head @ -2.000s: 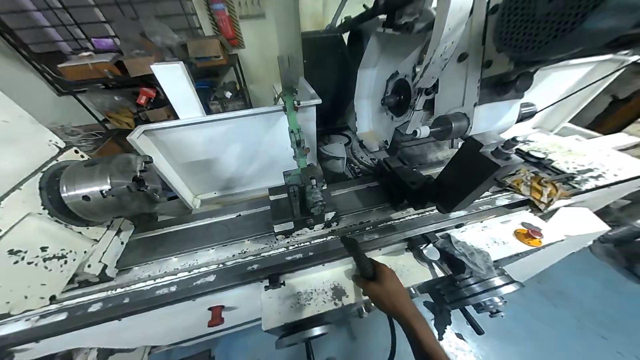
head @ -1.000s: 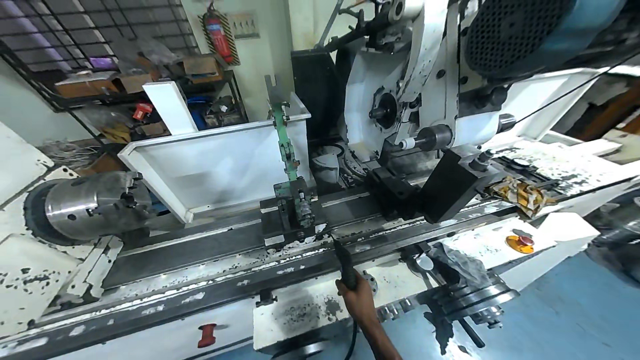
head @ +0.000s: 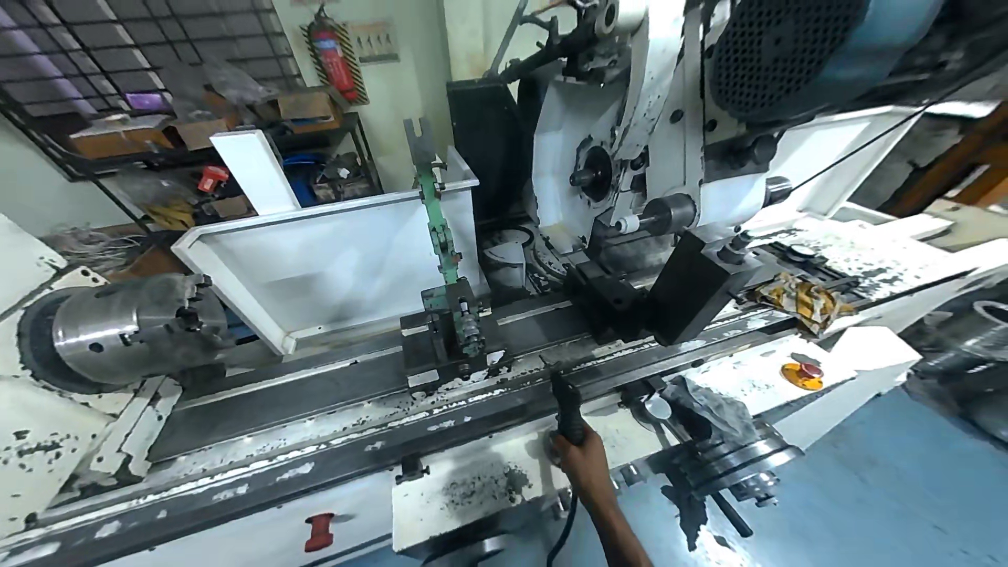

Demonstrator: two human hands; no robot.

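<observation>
Near the bottom centre, my right hand [head: 581, 461] is closed around a black hand-held tool [head: 567, 405] with a thin tip; its kind cannot be told. A dark cord hangs below the hand. The tip points up at the front rail of the grinding machine bed [head: 315, 437]. Left of the tool, a green steady rest [head: 445, 236] with a forked upper end stands on a dark block [head: 421, 354] on the bed. To the right of the tool sits a black tailstock-like block [head: 689, 291]. My left hand is out of view.
A metal chuck [head: 126, 327] is at the left. A handwheel [head: 744, 465], a plastic bag [head: 713, 409] and a red and yellow emergency stop button [head: 803, 374] are at the right front. A crumpled yellow wrapper [head: 803, 299] lies on the bed. A white guard panel [head: 354, 260] stands behind.
My right hand and the tool have shifted left relative to the front ledge since the oldest frame. The tool stays in the hand.
</observation>
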